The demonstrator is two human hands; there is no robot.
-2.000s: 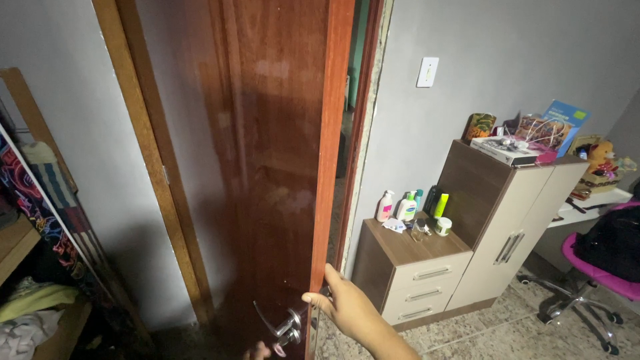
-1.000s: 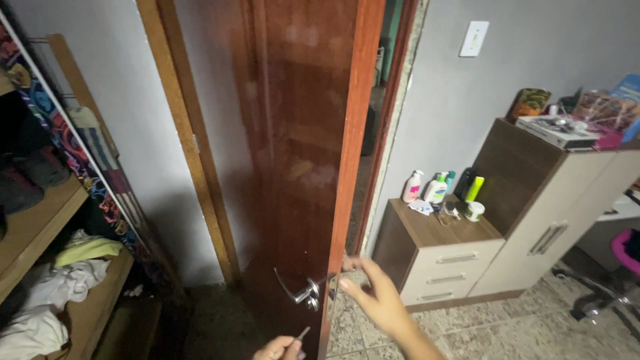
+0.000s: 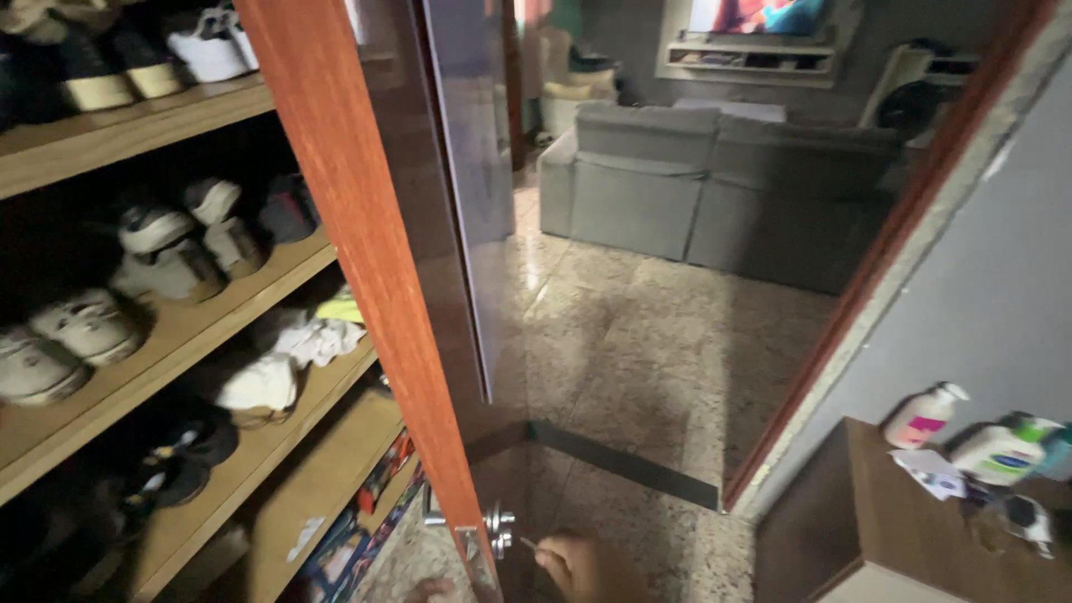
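The wooden door (image 3: 381,251) stands edge-on in front of me, swung open. Near its lower end sit a metal door handle (image 3: 437,517) on the left face, a latch plate (image 3: 471,544) in the edge and a round metal lock fitting (image 3: 501,529) on the right face. My right hand (image 3: 578,565) is just right of that fitting, its fingers closed on a small thin metal piece (image 3: 529,544), perhaps a key, which points at the lock. At the bottom edge, my left hand (image 3: 431,591) is mostly out of view, left of the door edge; its grip is hidden.
Wooden shelves (image 3: 193,335) with shoes and cloths stand at the left. Beyond the doorway are a grey sofa (image 3: 695,193) and a wall unit with a television (image 3: 754,15). At the right, a dresser (image 3: 930,536) holds bottles beside the door frame (image 3: 888,243).
The view has swung widely, from the door's face to its edge and the room beyond. My right hand, at the door edge before, is now beside the lock fitting on the right face.
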